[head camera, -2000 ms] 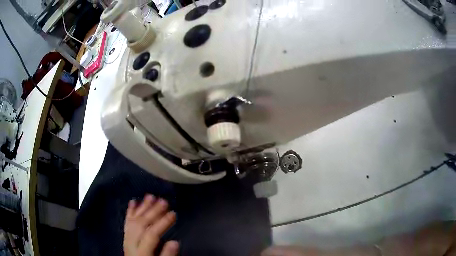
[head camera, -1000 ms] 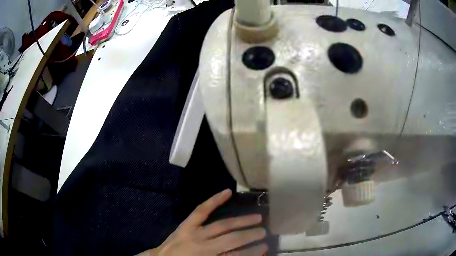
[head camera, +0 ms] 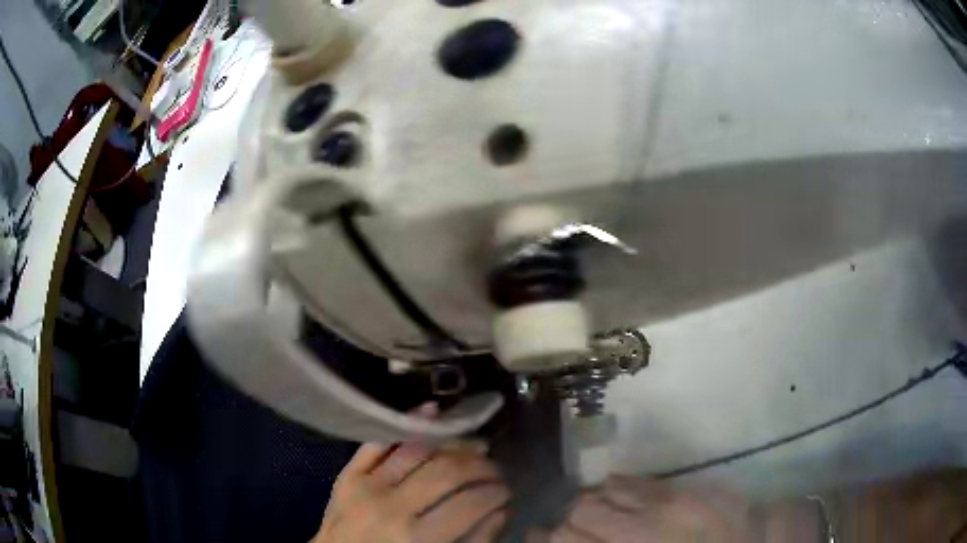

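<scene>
Dark ribbed fabric (head camera: 239, 461) lies on the machine bed, left of and under the sewing machine head (head camera: 424, 244). My left hand (head camera: 419, 493) rests on the fabric just below the curved take-up lever guard (head camera: 244, 329). Its fingers are bent and close together, and some fingertips are hidden by the guard. My right hand (head camera: 647, 514) is blurred and cut off by the bottom edge, beside a smooth dark strip (head camera: 535, 451) between the hands. Whether either hand pinches the cloth cannot be told. The needle area is mostly hidden.
The thread tension assembly (head camera: 541, 292) sticks out from the head front. A round metal piece (head camera: 631, 350) sits on the bed to its right. A dark seam line crosses the white table (head camera: 763, 392). Another wooden-edged table (head camera: 69, 265) stands at far left.
The camera view has shifted around the machine head. My left hand's fingers, spread on the cloth a second ago, are now closer together near the guard. My right hand has come back into view.
</scene>
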